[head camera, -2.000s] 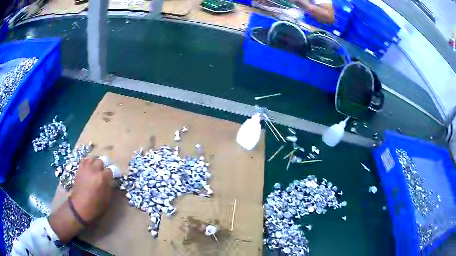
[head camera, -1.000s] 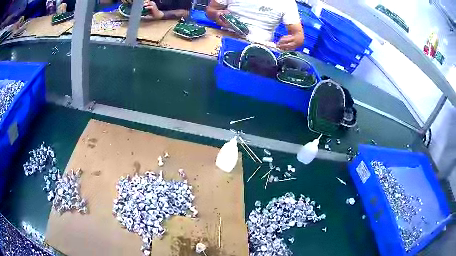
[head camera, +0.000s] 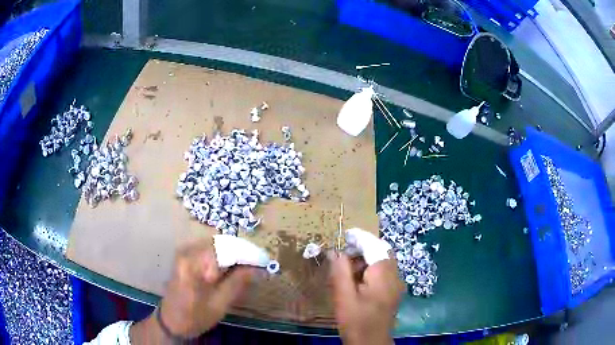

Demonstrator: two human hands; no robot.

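My left hand [head camera: 209,276], with a white sleeve on a finger, holds a small silvery round cap with a dark centre [head camera: 272,267] at its fingertips. My right hand [head camera: 364,276], also with a white sleeve on a finger, is at the lower end of a thin straw-coloured stick [head camera: 341,219]. Its fingertips are blurred, and whether they grip the stick cannot be told. A whitish round piece [head camera: 311,251] sits between the hands on the stained cardboard [head camera: 324,162]. The main heap of silvery pieces [head camera: 236,175] lies behind my left hand.
Silvery clusters [head camera: 108,172] lie at left and another heap [head camera: 425,215] at right on the green bench. A larger white bottle [head camera: 355,113] and a smaller one [head camera: 463,122] stand behind, with loose sticks. Blue bins [head camera: 539,202] flank the bench. A grey rail [head camera: 270,62] crosses behind.
The view has tilted down, and the people opposite are out of it. Both hands are now over the front of the cardboard; the left was at the left clusters two seconds ago.
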